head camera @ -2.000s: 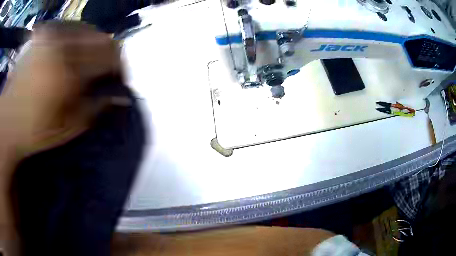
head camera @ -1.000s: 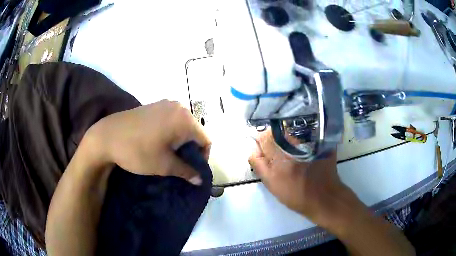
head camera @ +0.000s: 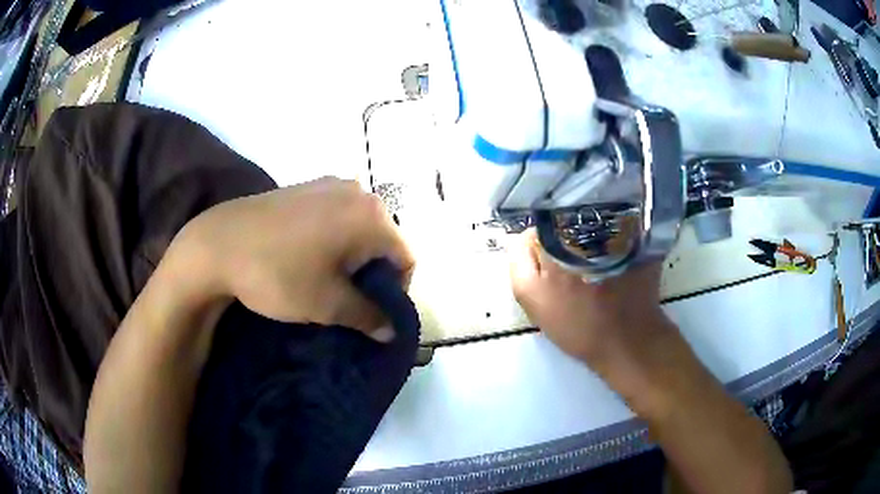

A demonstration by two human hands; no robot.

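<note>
My left hand (head camera: 309,256) is closed on the dark waistband (head camera: 289,386) of a brown garment (head camera: 106,203), left of the needle area. A fold of the dark band sticks out of the fist. My right hand (head camera: 598,304) is under the head of the white sewing machine (head camera: 569,77). Its fingertips are by the presser foot area, partly hidden behind the shiny take-up lever guard (head camera: 661,183). I cannot tell whether the right fingers hold anything. The brown cloth hangs over the left forearm side and the table's left part.
Thread snips (head camera: 783,256) lie on the machine bed at the right, with a wooden-handled tool (head camera: 839,307) beside them. A grey measuring-tape strip (head camera: 540,458) edges the table. Checked fabric (head camera: 39,453) shows at the lower left. A tan board (head camera: 92,82) is at the upper left.
The left hand came from the left edge with the garment to beside the needle area. The right hand came in under the machine head. In the last second both barely moved; the view shifted slightly.
</note>
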